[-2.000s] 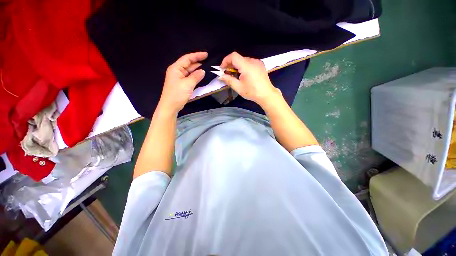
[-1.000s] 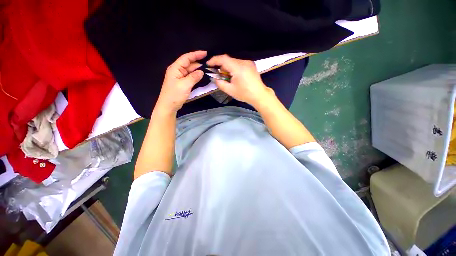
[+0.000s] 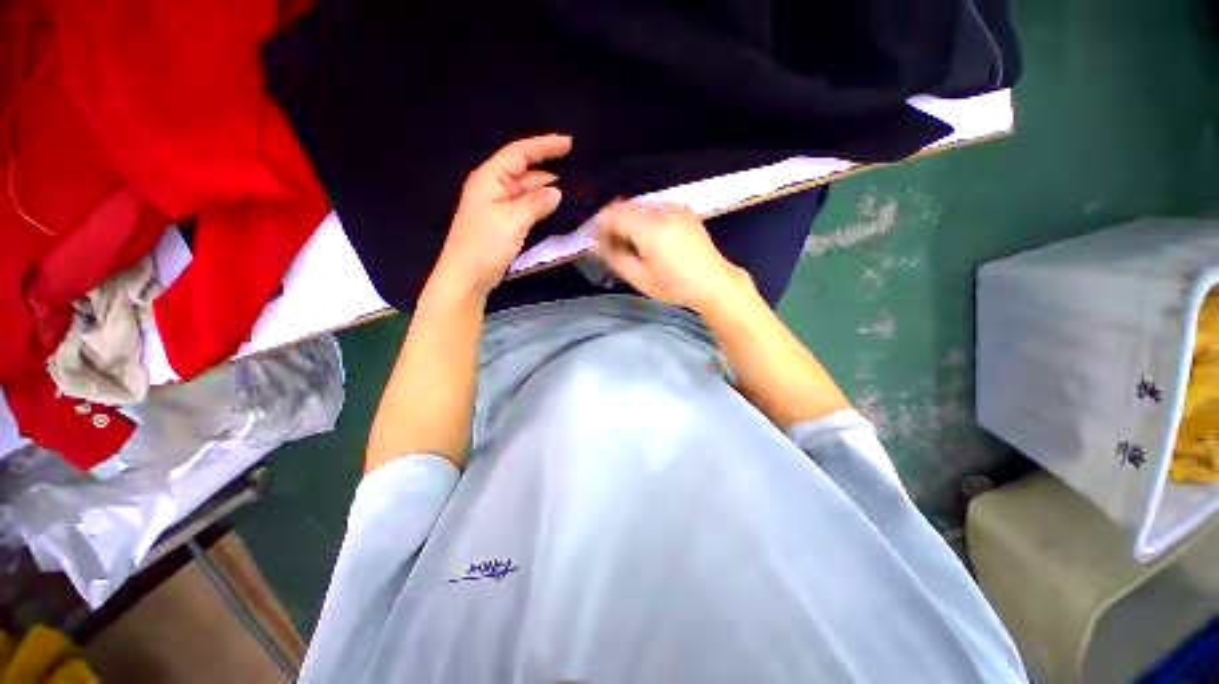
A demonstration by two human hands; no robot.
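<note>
A dark jacket (image 3: 441,94) covers much of the white-topped table (image 3: 314,287), and dark cloth hangs below the table's front edge. My left hand (image 3: 505,211) is over the jacket near that edge, fingers curved; its thumb and fingertips are close to the dark cloth, and whether they pinch it cannot be told. My right hand (image 3: 655,251) is just right of it at the table edge. It is blurred, with fingers curled, and the snips seen in it earlier cannot be made out.
Red garments (image 3: 201,120) lie at the left with a crumpled beige cloth (image 3: 107,334). Clear plastic sheeting (image 3: 174,448) hangs below them. At the right stand a white bin (image 3: 1069,381) with yellow cloth (image 3: 1203,401) and a beige bin (image 3: 1056,568) on the green floor (image 3: 882,321).
My right hand has moved down and slightly right, away from my left hand, and the snips no longer show clearly. My left hand keeps nearly the same pose. The whole view has shifted a little.
</note>
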